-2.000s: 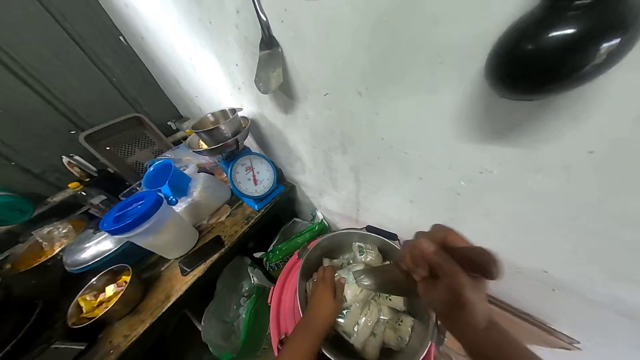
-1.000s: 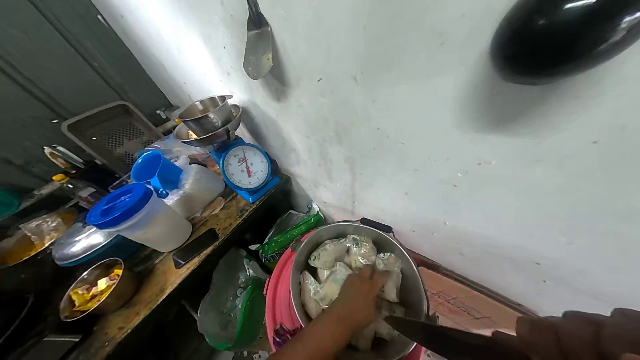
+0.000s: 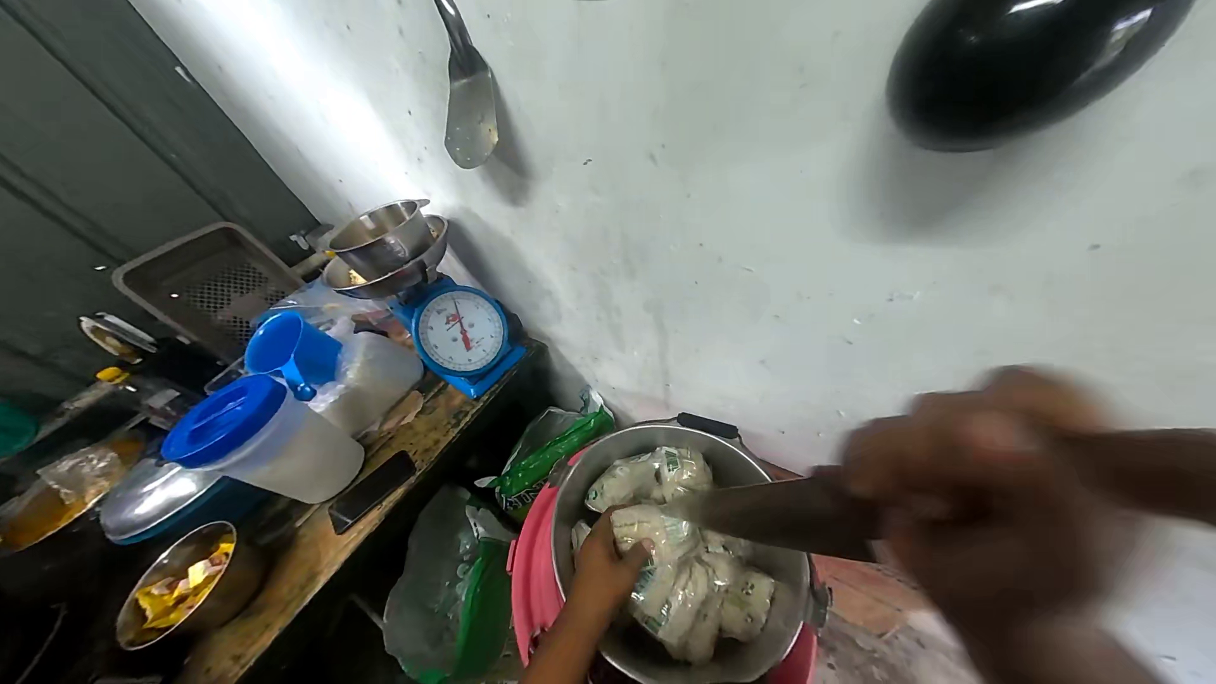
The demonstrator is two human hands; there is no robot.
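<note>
A round metal pot [image 3: 793, 608] holds several clear plastic bags of whitish food [image 3: 698, 589]. My left hand [image 3: 608, 565] reaches in at the pot's left side, its fingers and thumb on one of the bags. My right hand [image 3: 988, 484], blurred by motion, grips a large knife [image 3: 779, 513] by its long handle. The blade points left over the pot, with its tip at the bag beside my left hand; whether it touches the bag I cannot tell. Under and around the pot is a pink plastic tub [image 3: 532, 579].
Left stands a wooden bench [image 3: 313, 560] with a blue dial scale [image 3: 465, 332], a blue-lidded container [image 3: 275, 437], a dark phone-like slab [image 3: 372, 491] and a metal bowl [image 3: 176, 589]. Green plastic bags [image 3: 560, 446] lie beside the pot. A metal spatula [image 3: 472, 114] and a black wok [image 3: 1026, 66] hang on the wall.
A second ago the knife was low at the right; it is now higher, its blade over the bags. My left hand has moved from the middle of the pot to its left side.
</note>
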